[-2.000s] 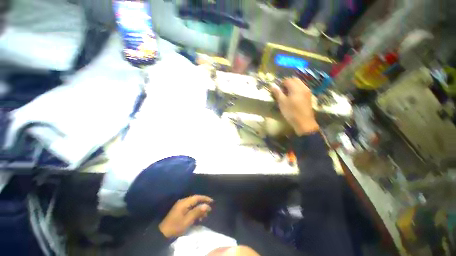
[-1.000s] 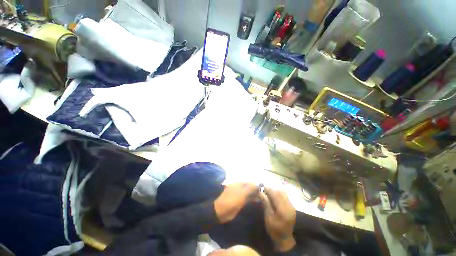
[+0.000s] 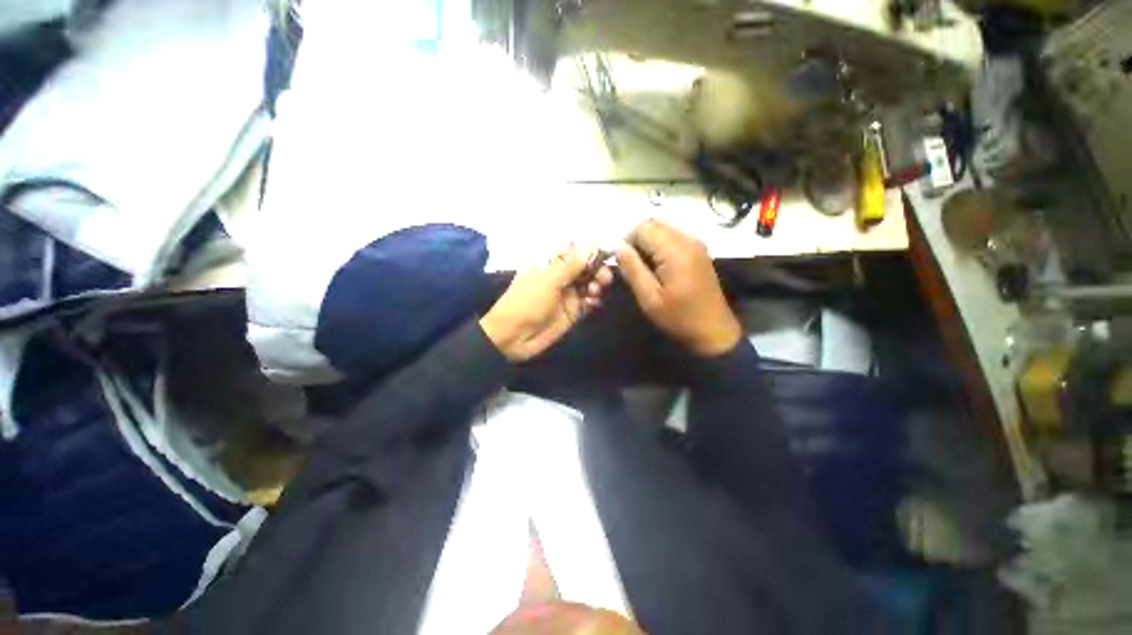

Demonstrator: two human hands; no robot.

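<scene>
My left hand (image 3: pixel 546 305) and my right hand (image 3: pixel 673 283) meet in front of my body, just off the table's front edge. Between their fingertips is a tiny shiny metal piece (image 3: pixel 598 259), perhaps a bobbin case; my left fingers hold it and my right fingertips touch it or its side. A rounded navy fabric panel (image 3: pixel 400 295) lies left of my hands, over the table edge. White lining (image 3: pixel 372 161) spreads behind it, washed out by the bright light. The cream sewing machine head (image 3: pixel 857 31) crosses the top right.
On the table's right are black scissors loops (image 3: pixel 732 205), a red cutter (image 3: pixel 768 212) and a yellow-handled tool (image 3: pixel 871 189). Navy and white pieces (image 3: pixel 93 484) hang at the lower left. More navy and white fabric (image 3: pixel 819 422) lies below the table at right.
My right hand has come down from the machine top to meet my left hand. The view has since tilted down. The small metal piece stays between the fingertips, and the navy panel remains at the table edge.
</scene>
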